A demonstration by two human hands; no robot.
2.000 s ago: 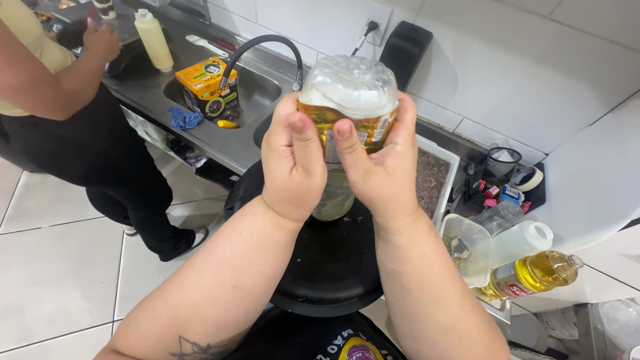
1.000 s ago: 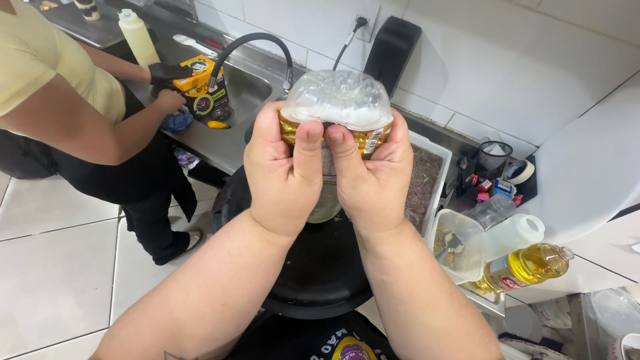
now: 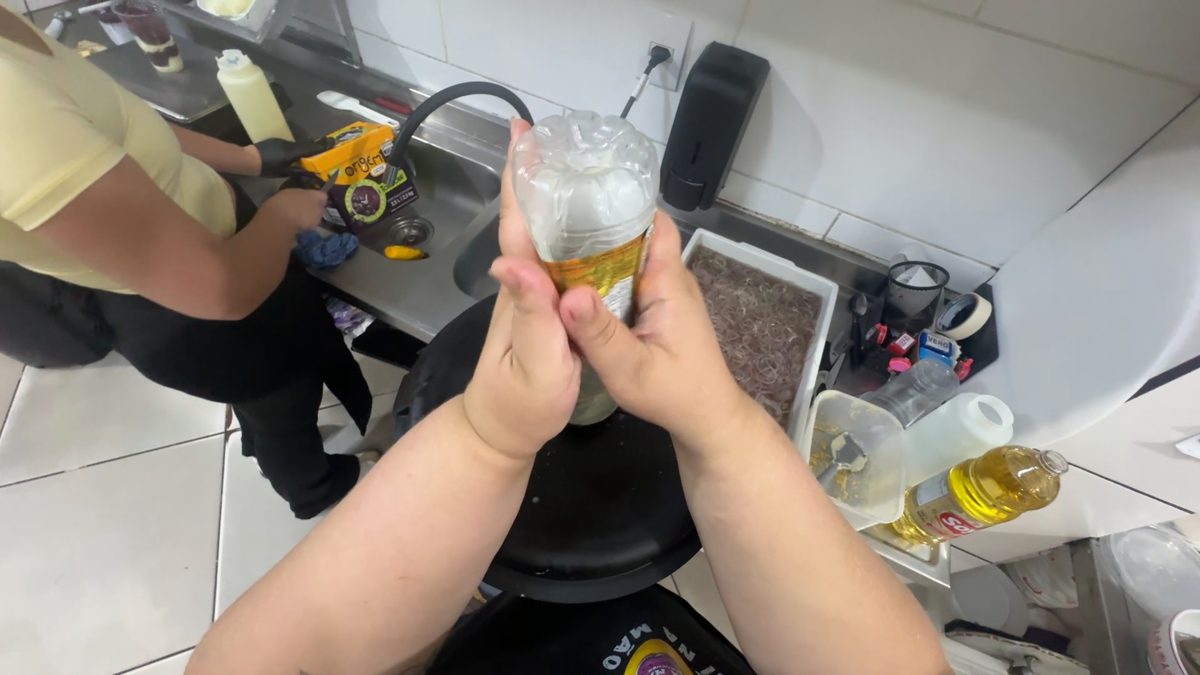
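Observation:
A clear plastic bottle [image 3: 586, 183] with a yellow label is upside down, its base up toward me. My left hand [image 3: 530, 347] presses against its left side, and my right hand [image 3: 647, 342] wraps its right side with the thumb across the front. Whitish contents show in the part near the base. The lower end of the bottle hangs over a round black lid or surface [image 3: 600, 506] and is partly hidden by my hands.
A co-worker at left, one hand gloved, holds a yellow-orange box [image 3: 352, 150] over the steel sink [image 3: 450, 206]. To the right are a white tray of sliced onions [image 3: 825, 309], a plastic tub [image 3: 891, 469], an oil bottle [image 3: 994, 497] and a black soap dispenser [image 3: 717, 122].
The bottle has tilted between my hands, so more of its side and label shows. The co-worker's hands, away from the box two seconds ago, are now at it.

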